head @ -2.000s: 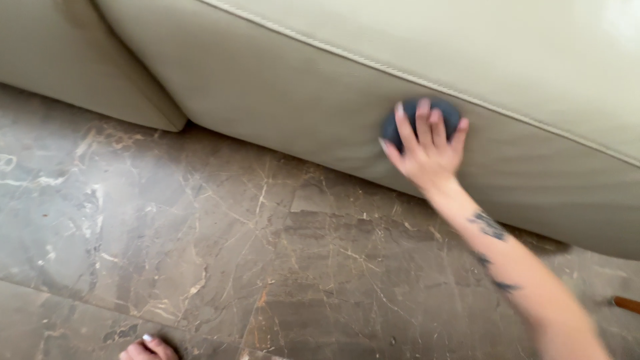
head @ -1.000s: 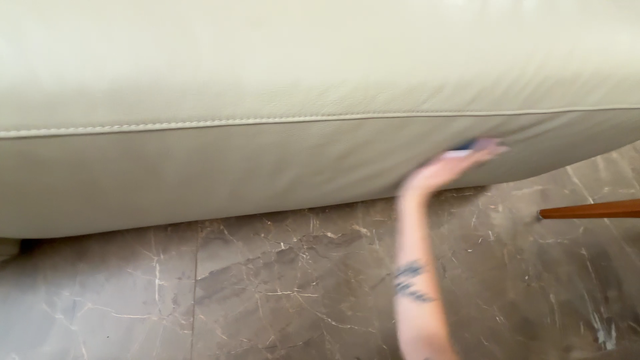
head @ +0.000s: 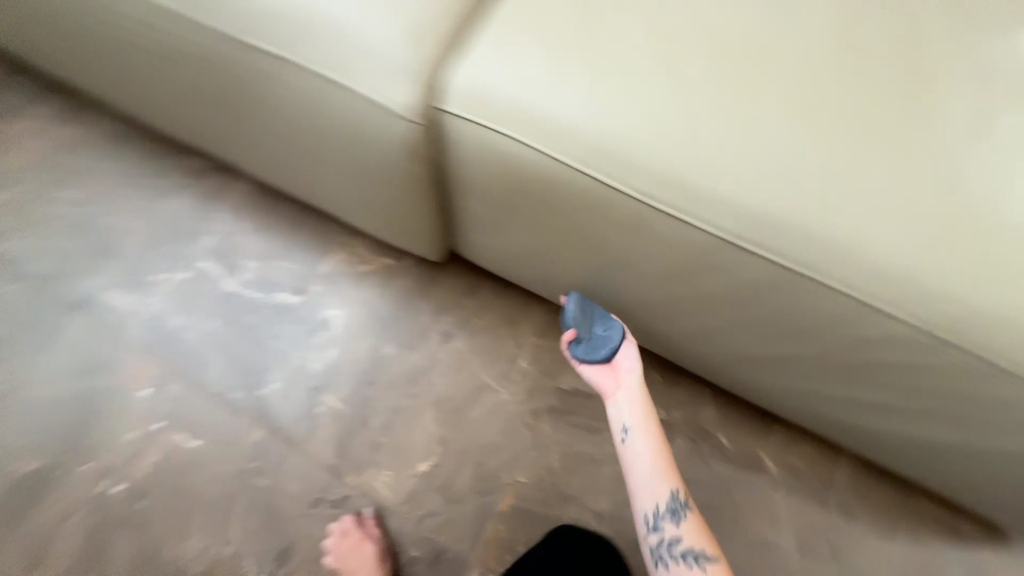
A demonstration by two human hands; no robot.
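My right hand [head: 604,360] holds a blue-grey round pad [head: 594,332], which looks soft and bent, with its palm turned up and fingers curled around the pad's edge. The hand is just off the lower edge of a cream leather-look sofa [head: 720,304], above the floor; whether the pad touches the sofa cannot be told. Tattoos mark the forearm. My left hand is not in view.
A brown marble-look floor [head: 240,384] with pale veins runs along the sofa base. A seam gap divides the sofa from its adjoining left section [head: 320,152]. A bare foot [head: 356,546] and a black-clothed knee [head: 570,552] show at the bottom.
My right hand was palm-down with the pad against the sofa's front two seconds ago; now it is turned palm-up, away from that front panel. The view has shifted strongly.
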